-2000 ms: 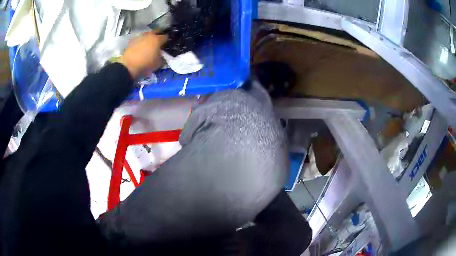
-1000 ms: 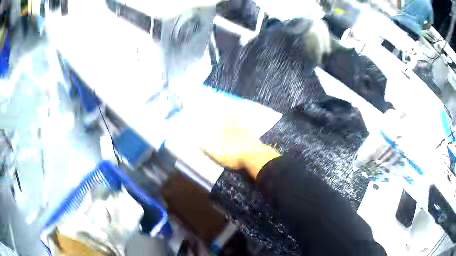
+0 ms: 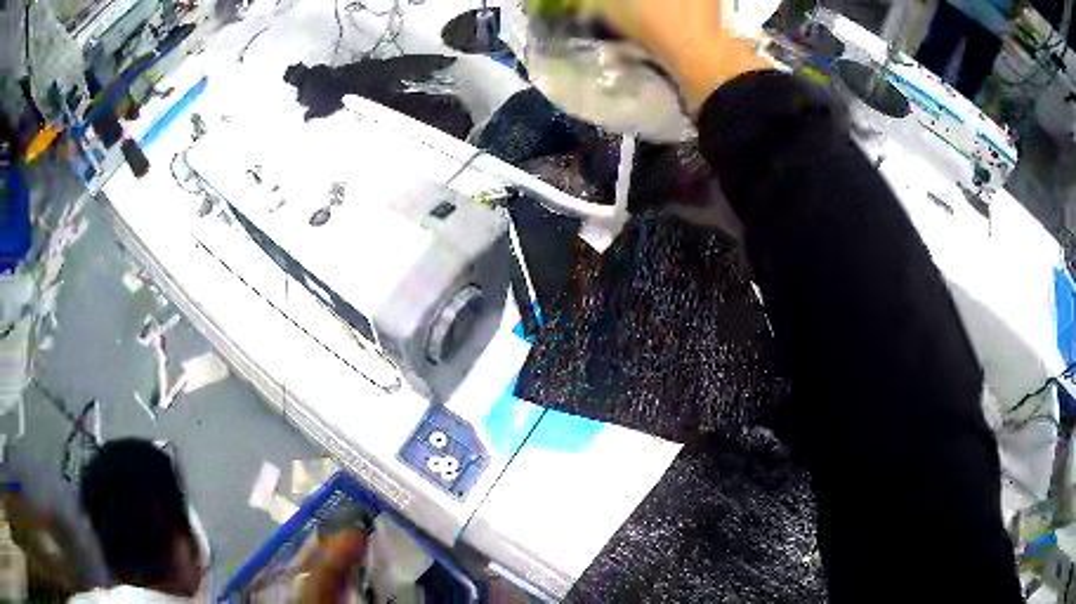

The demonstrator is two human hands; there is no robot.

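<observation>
A large black speckled fabric panel (image 3: 661, 330) lies over the white table beside a sewing machine head (image 3: 443, 266) and hangs over the edge at the bottom. My right hand (image 3: 678, 35), in a long black sleeve, reaches to the top of the picture. It is blurred and cut off by the edge, next to a pale rounded object (image 3: 614, 89). Its fingers are not clear, so whether it holds something cannot be told. My left hand is not in view.
Plain black fabric (image 3: 395, 89) lies beyond the machine. A person's dark-haired head (image 3: 136, 507) is at lower left. A blue basket (image 3: 283, 537) stands below the table edge, with a blurred skin-toned shape over it. Scraps litter the floor. More machines stand at upper right.
The view has swung from the blue basket and a grey-clad lap up to the sewing table. The visible hand has moved from over the white table and fabric to the top edge.
</observation>
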